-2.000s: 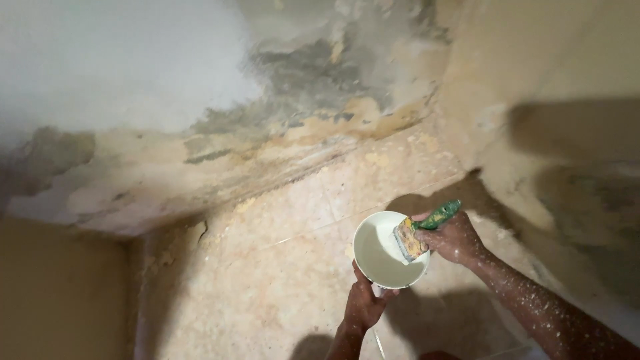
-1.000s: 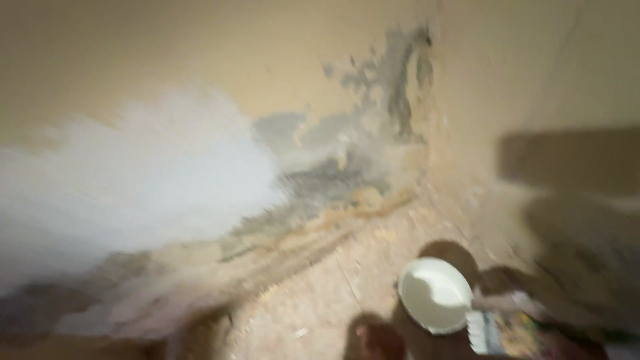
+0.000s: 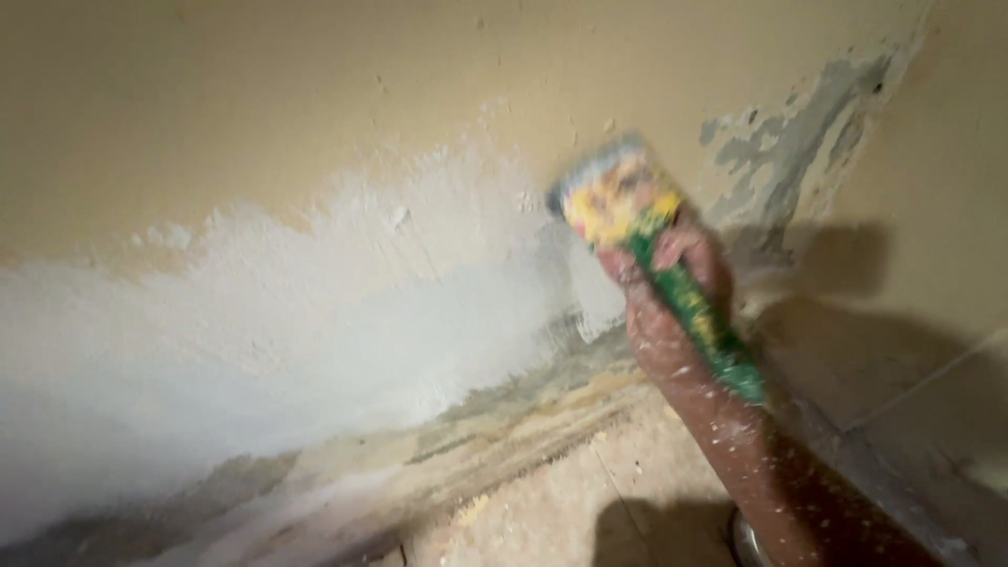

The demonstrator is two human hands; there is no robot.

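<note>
My right hand is closed around a wide paintbrush, its green handle spattered with paint and its ferrule smeared yellow. The grey bristles point up and left over the beige wall, slightly blurred; whether they touch it is hard to tell. White paint covers a broad band of wall to the left, and a fresh white stroke shows just below the brush. White specks dot my right forearm. My left hand is out of view. A bit of rounded rim shows behind the forearm at the bottom.
Grey bare patches with flaking edges run down near the wall corner at the right. Stained, rough plaster lines the foot of the wall. Below lies a tiled floor with crumbs and my shadow.
The brush has moved from the white bowl up to the wall. My left hand, which held the bowl two seconds ago, has left the view. A white stroke now crosses the grey patch.
</note>
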